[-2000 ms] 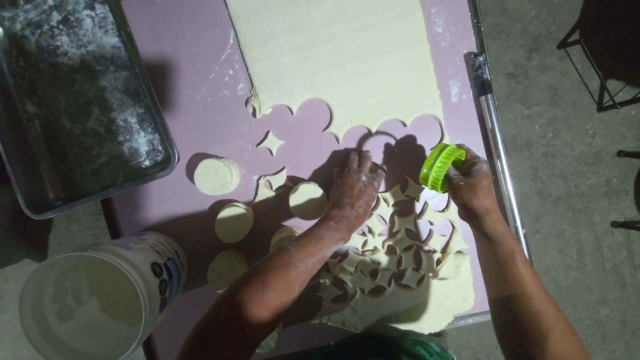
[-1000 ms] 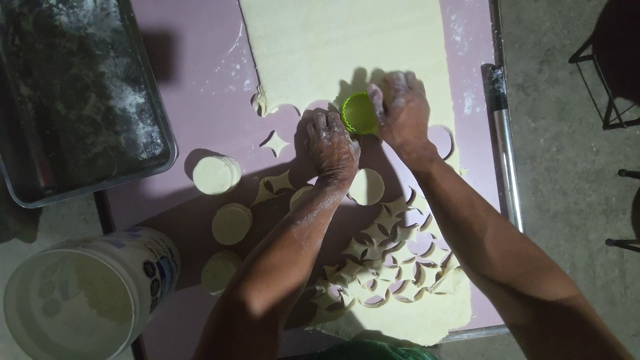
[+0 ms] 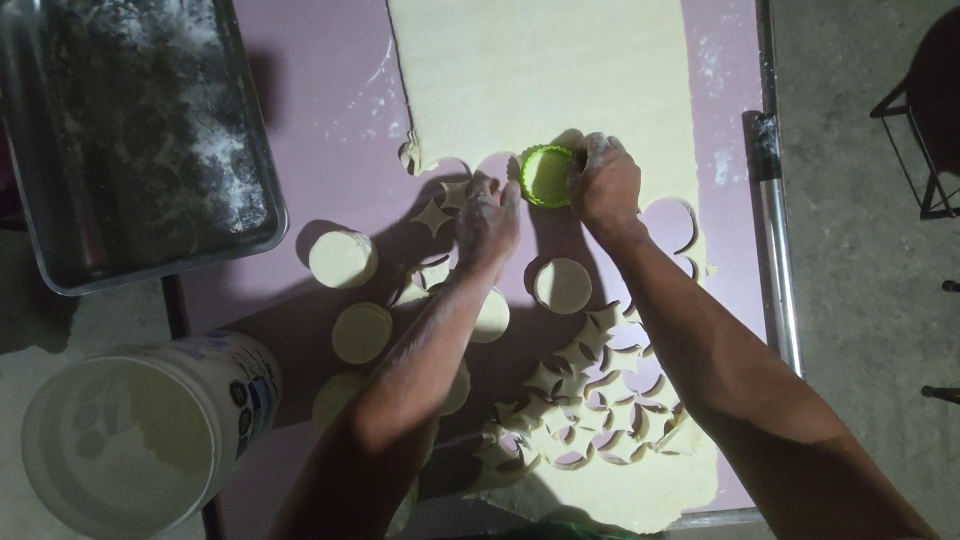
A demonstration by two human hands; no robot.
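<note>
My right hand [image 3: 606,180] grips a green scalloped round cutter [image 3: 527,180], which rests on the lower edge of a large rolled dough sheet [image 3: 540,75]. Just left of the cutter, my floury left hand [image 3: 486,225] is over the table beside small star-shaped dough scraps [image 3: 431,217]; whether its fingertips hold anything is not clear. Dough rounds, some stacked, lie around my left forearm, among them a stack [image 3: 343,259] and a round [image 3: 562,286] between the forearms. A net of cut-out dough scraps [image 3: 600,405] lies nearer me, left of my right forearm.
A floured metal tray [image 3: 274,202] is at the upper left. Below it stands a white plastic tub [image 3: 214,420] with some flour-like powder inside. A metal tube with a dark end [image 3: 776,262] runs along the right edge of the purple table [image 3: 727,97]. Dark furniture stands beyond on the floor.
Two seconds ago the cutter was held up at the right, above the scraps; now it sits on the dough sheet's edge. Since one second ago, it has parted from my left hand.
</note>
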